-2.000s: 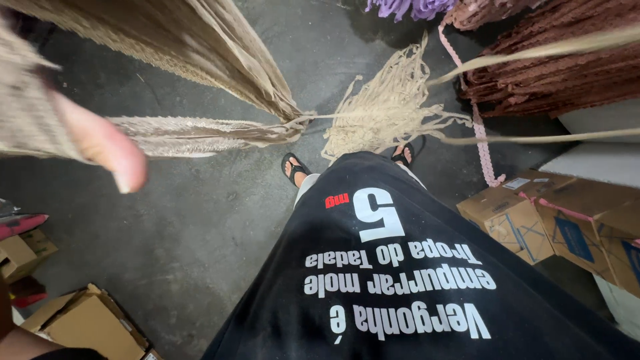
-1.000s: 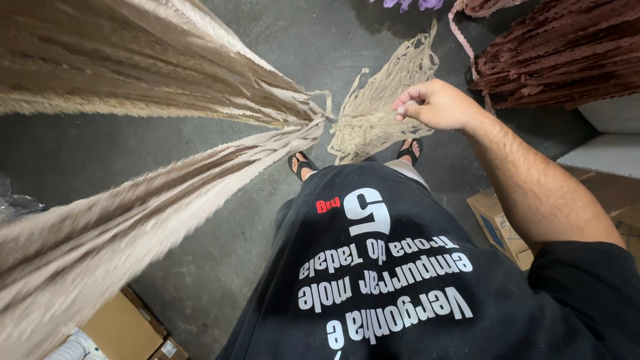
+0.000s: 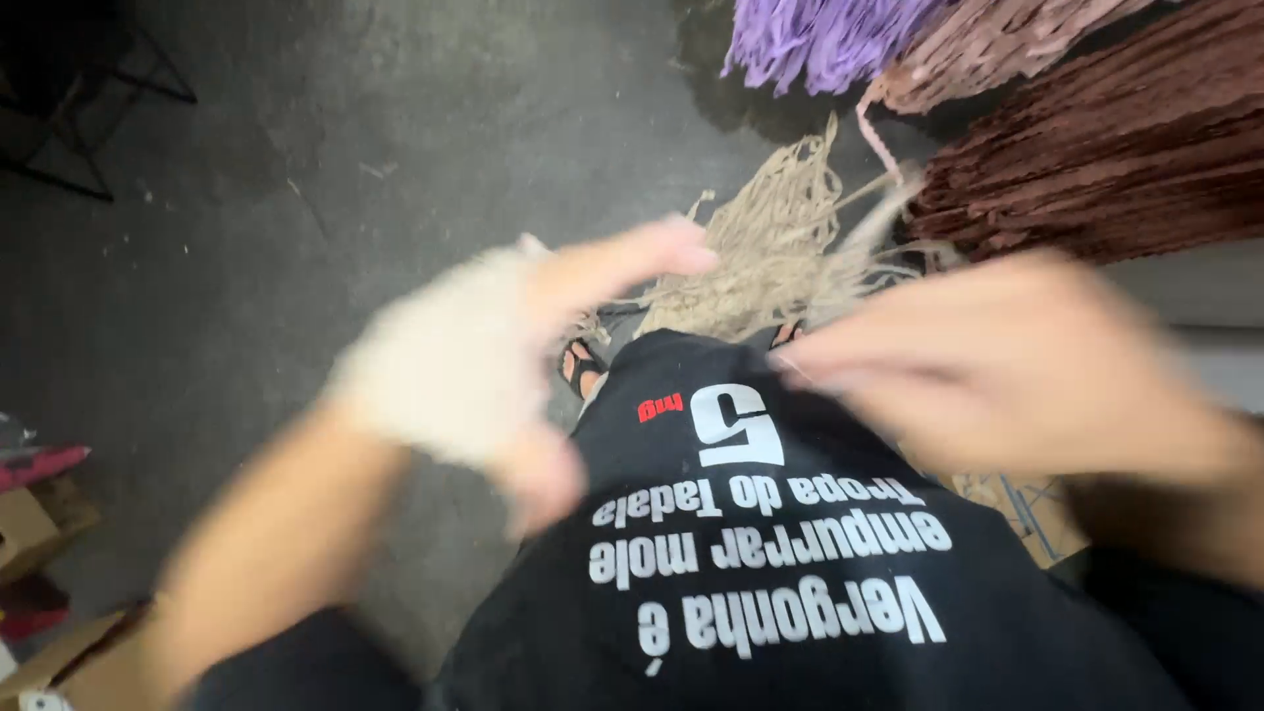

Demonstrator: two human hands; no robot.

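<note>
My left hand [image 3: 513, 365] is blurred, its thumb and a finger spread apart. Pale cream material [image 3: 439, 355] covers its palm and back; whether it is a glove or wound fabric, I cannot tell. To the right, my right hand [image 3: 987, 365] is blurred too, with its fingertips bunched above the dark shirt; whether they pinch something is unclear. Beyond and between both hands, a tangled heap of beige fabric strips [image 3: 770, 237] lies by my sandalled feet, with some blurred strands [image 3: 869, 237] rising at its right side.
Purple strips [image 3: 829, 39], dusty pink strips [image 3: 997, 49] and a thick bundle of dark brown strips [image 3: 1106, 138] are at the upper right. Cardboard boxes [image 3: 79, 642] stand at lower left, and another box [image 3: 1037, 513] at lower right. Dark metal legs [image 3: 148, 84] show at upper left.
The long beige fabric lengths on the left have gone out of view. My left hand, unseen one second ago, has come in from the left. My right hand has moved away from the beige heap, nearer my body.
</note>
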